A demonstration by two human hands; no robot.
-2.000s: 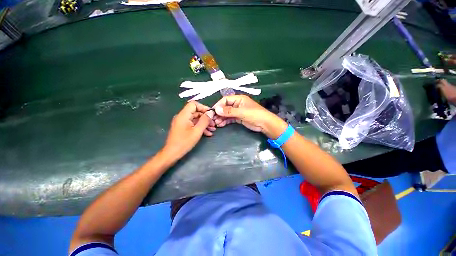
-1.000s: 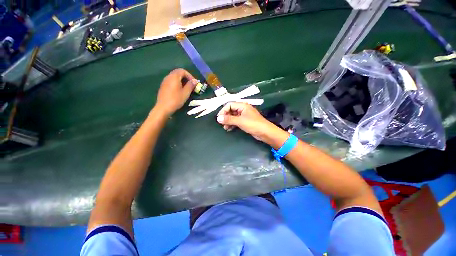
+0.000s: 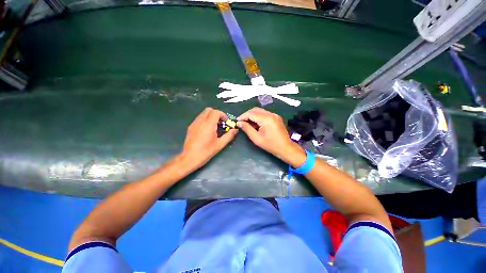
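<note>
A small yellow-and-black component [image 3: 229,124] is held between my two hands, just in front of the crossed white strips [image 3: 250,92]. My left hand [image 3: 205,135] grips it from the left with thumb and fingers. My right hand [image 3: 266,130] has its thumb and fingertips at the component's right side; whether a small piece is between them is too small to tell. A loose pile of black pieces [image 3: 310,127] lies right of my right hand. A bright blue wrist strap [image 3: 306,162] is on my right wrist.
A clear plastic bag [image 3: 431,160] with black pieces stands at the right. A metal post [image 3: 394,56] with a white power strip [image 3: 442,18] rises behind it. A blue-violet strip [image 3: 237,34] runs away on the green belt [image 3: 122,48]. Another yellow component [image 3: 443,88] lies far right.
My left hand has come back from beside the blue-violet strip with the yellow component. Both hands now meet at it. The view has shifted, and the brown sheet is mostly out of the picture.
</note>
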